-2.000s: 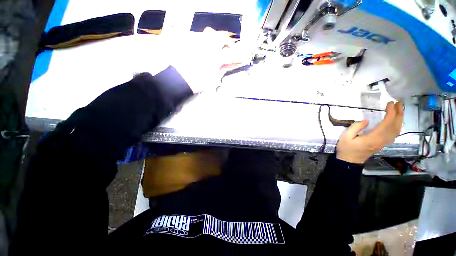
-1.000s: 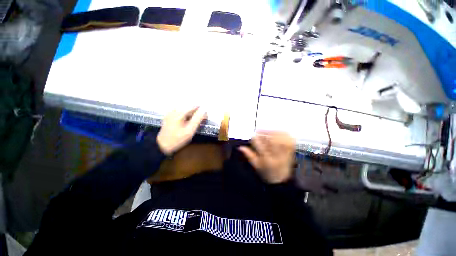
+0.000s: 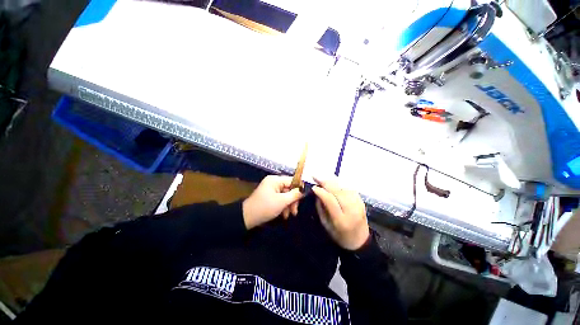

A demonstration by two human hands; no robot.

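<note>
My left hand (image 3: pixel 273 202) is at the table's front edge, its fingers closed on a narrow tan piece (image 3: pixel 300 166) that stands up from them. My right hand (image 3: pixel 341 212) is just right of it, thumb and fingers pinched on a small dark piece (image 3: pixel 308 188) between the hands. What lies under the fingertips is hidden. A dark line (image 3: pixel 347 136) runs on the white table from the presser foot area (image 3: pixel 364 86) towards my right hand. Dark pieces with tan edges (image 3: pixel 257 14) lie at the top, cut off by the picture's edge.
The sewing machine (image 3: pixel 509 95) stands at the right. Orange snips (image 3: pixel 432 114) and a dark tool (image 3: pixel 471 117) lie under its arm. A brown curved item (image 3: pixel 435 188) with cord lies near the front edge. A blue basket (image 3: pixel 117 143) is below the table's left. A tan panel (image 3: pixel 213 189) lies on my lap.
My right hand has come from the white block at the right to the front edge. My left hand has moved from near the foot to the tan piece, beside my right. The view has tilted.
</note>
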